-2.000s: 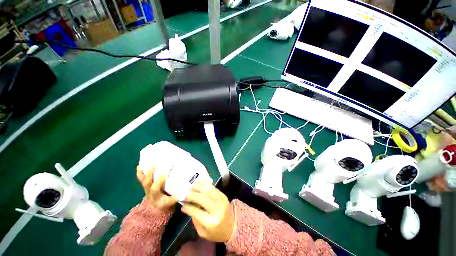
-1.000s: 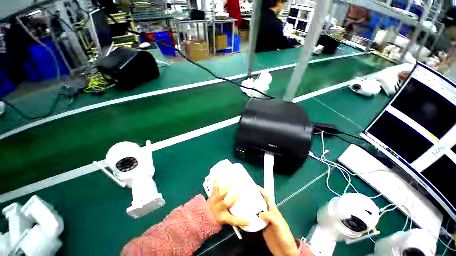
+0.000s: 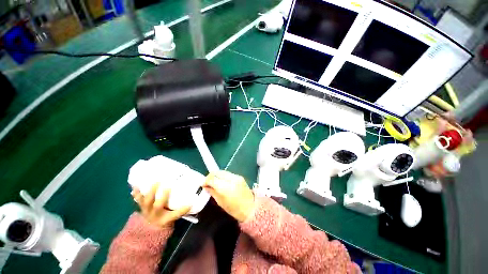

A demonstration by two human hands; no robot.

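My left hand (image 3: 156,204) holds a white PTZ camera (image 3: 170,181) from below and the side, in front of the label printer. A small dark mark shows on the camera's white shell. My right hand (image 3: 231,193) has its fingertips at the camera's right end, beside that mark; whether it grips the camera or a label is hard to tell. The black label printer (image 3: 184,101) stands behind, with a white label strip (image 3: 204,149) hanging from its front down to near my right hand.
Three PTZ cameras (image 3: 328,168) stand at right, another (image 3: 37,233) at lower left. Behind are a keyboard (image 3: 315,109), tangled white cables and a monitor (image 3: 348,53). A mouse (image 3: 411,210) lies on a black pad (image 3: 428,235); yellow tape rolls (image 3: 397,128) and a red-topped bottle are near it.
The view has swung back to the right, bringing the monitor and bench cameras into fuller view. The held camera stays in my left hand; my right hand is at its right end.
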